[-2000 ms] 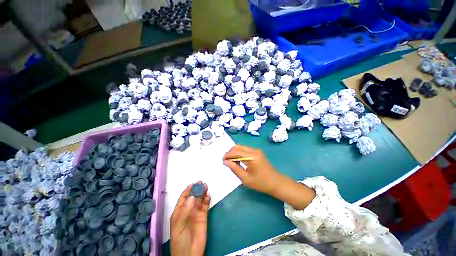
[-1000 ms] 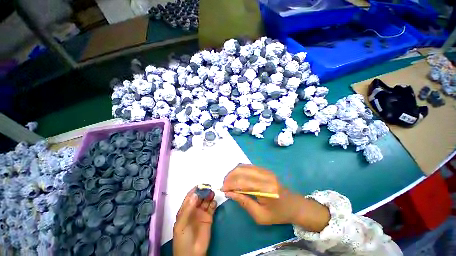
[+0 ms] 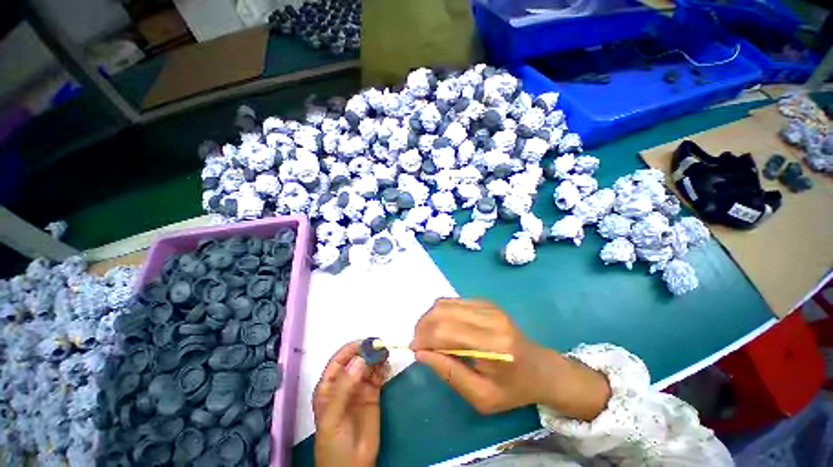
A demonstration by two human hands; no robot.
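My left hand (image 3: 350,397) is shut on a dark grey cup (image 3: 373,351), held between fingertips above the front of the white sheet (image 3: 365,306). My right hand (image 3: 475,351) grips a thin yellowish stick (image 3: 470,354). The stick's pale tip is at the cup. A pink tray (image 3: 297,319) full of grey cups stands left of the sheet. White ruffled pieces (image 3: 55,337) lie in a pile at the far left. A large heap of joined pieces (image 3: 365,155) lies ahead, and a smaller group (image 3: 648,219) lies to the right.
Blue bins (image 3: 603,100) stand behind the heap. A black fabric item (image 3: 722,187) with a white label lies on a brown cardboard sheet (image 3: 785,237) at right. A red stool (image 3: 767,365) is below the bench edge at right.
My right hand has moved down and brought the stick to the cup. My left hand has tilted the cup. In the last second the hands have shifted only slightly.
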